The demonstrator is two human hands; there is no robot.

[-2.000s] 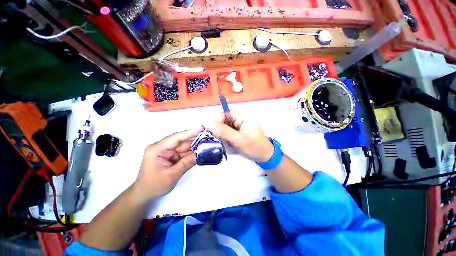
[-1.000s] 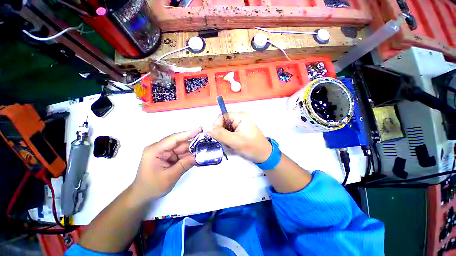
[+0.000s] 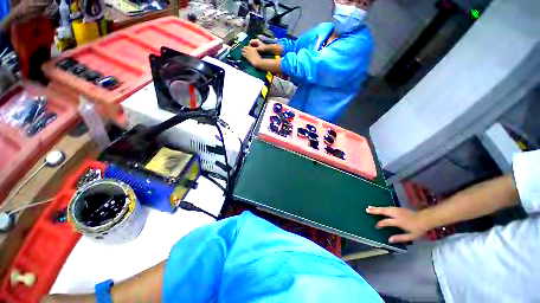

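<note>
The view is turned to the right. My right forearm [image 3: 139, 289], in a blue sleeve with a blue wristband [image 3: 104, 291], runs out at the bottom left edge; at most a sliver of the hand shows there, with no fingers or held thing. My left hand is out of the picture. The white round tub [image 3: 140, 223] with dark parts inside stands on the white mat [image 3: 169, 226], nearest in front. The red-orange small-parts tray [image 3: 42, 255] lies left of it, cut off by the frame, with a white bone-shaped piece [image 3: 23, 278] in it.
A blue-based stand [image 3: 142, 192] with a yellow pad and a white box [image 3: 204, 137] bearing a black fan [image 3: 188, 89] stand beyond. Another person's hand [image 3: 402, 222] rests at the green board [image 3: 302, 188]. A pink tray [image 3: 355, 148] holds dark parts. A masked person [image 3: 331, 62] works behind.
The view has swung right. Both hands, the black housing and the tweezers have left sight. The green board, pink tray and two other people have come into view.
</note>
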